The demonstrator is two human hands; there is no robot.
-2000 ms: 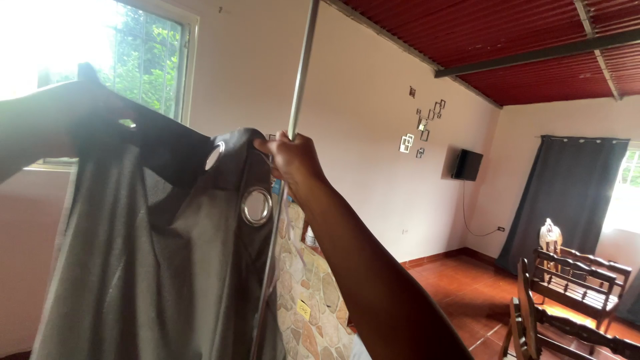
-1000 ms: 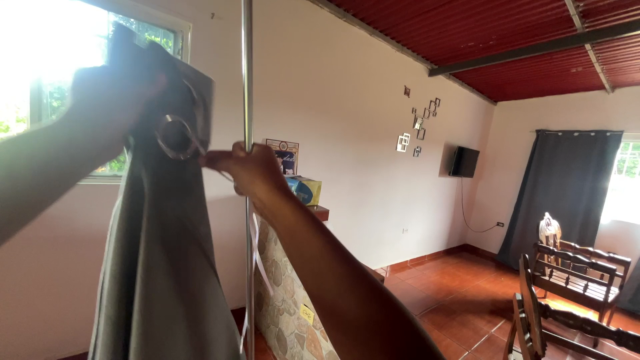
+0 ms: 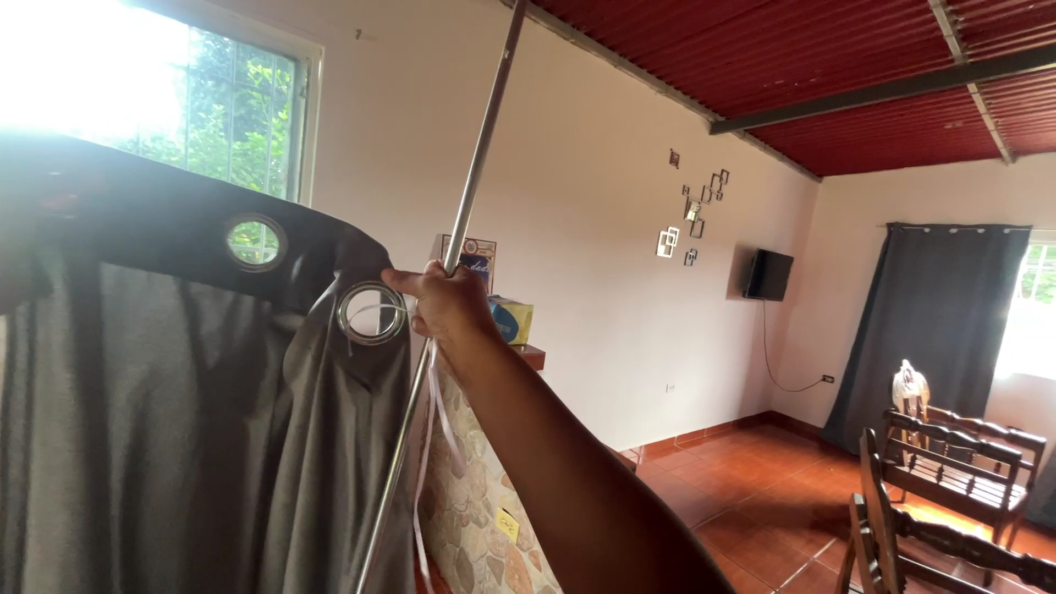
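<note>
My right hand is closed around a thin metal rod, which slants from the ceiling side down to the lower middle. One finger points left and touches the edge of a grey grommet curtain beside its end metal ring. A thin pale ribbon hangs below this hand, and a strand crosses the end ring. Another ring shows farther left in the curtain's top band. The rod passes outside both visible rings. At the far left edge, glare and blur obscure my left hand near the curtain top; its grip is unclear.
A barred window is behind the curtain. Boxes sit on a ledge by a stone-faced wall. Wooden chairs stand at right, near a hung dark curtain; a wall-mounted screen is beyond.
The curtain's top band, bunched up one second ago, is now spread wider to the left. The rod was upright then and now leans, its top to the right.
</note>
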